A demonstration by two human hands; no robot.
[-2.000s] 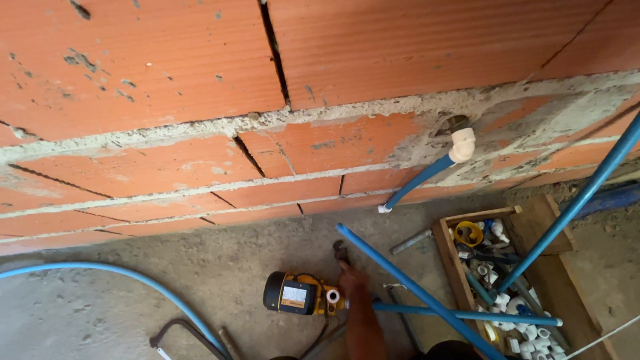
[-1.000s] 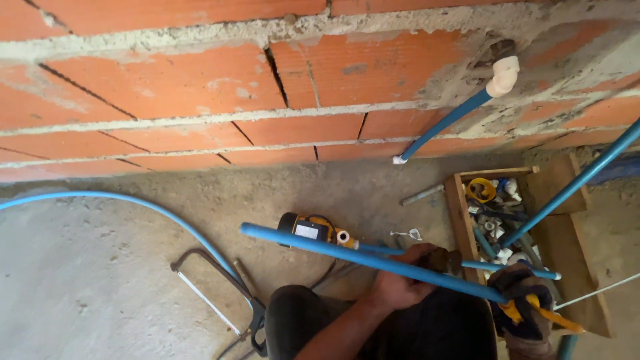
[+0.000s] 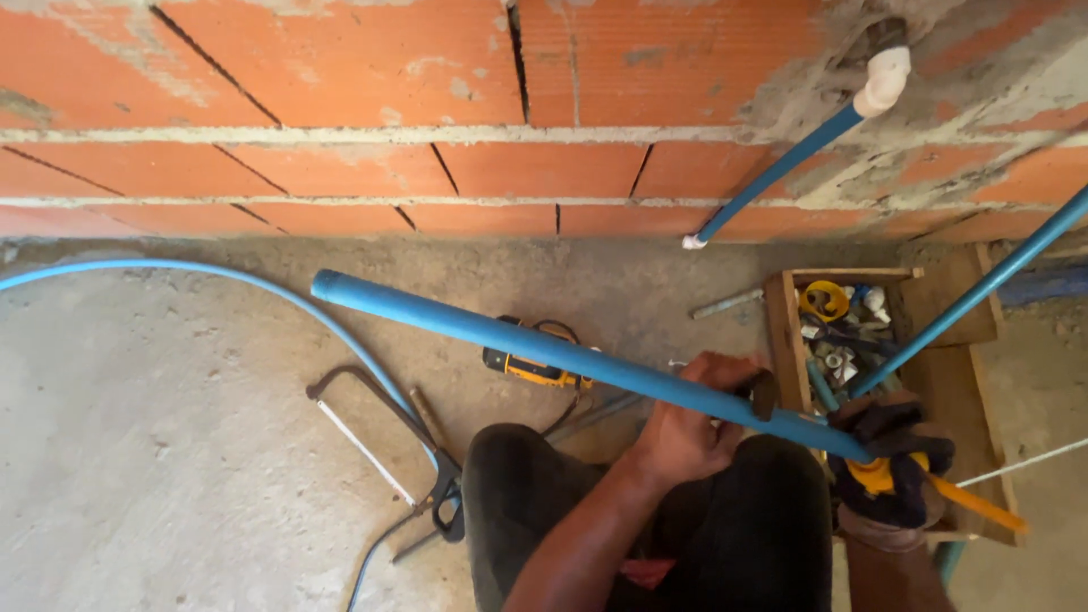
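A long blue plastic pipe (image 3: 527,344) slants across my lap, its free end at the upper left. My bare left hand (image 3: 693,416) is closed against the pipe, with a dark metal tool (image 3: 759,395) at its fingers; the tool's kind is unclear. My right hand (image 3: 892,463), in a dark work glove, grips a yellow tool (image 3: 875,476) at the pipe's right end. From that glove an orange-yellow handle or strip (image 3: 977,501) sticks out to the lower right. The glove hides how tool and pipe end meet.
A wooden box (image 3: 786,340) of fittings stands right, another blue pipe (image 3: 977,297) slanting over it. A yellow-black electric pump (image 3: 535,365) lies behind the held pipe. Left are a hacksaw (image 3: 365,450) and blue hose (image 3: 340,331). A blue pipe with white elbow (image 3: 884,81) hangs from the brick wall.
The bare hand has moved from beside the pump to the blue pipe. The gloved hand with the yellow tool has come into view at the pipe's right end. The pipe's free end has shifted left.
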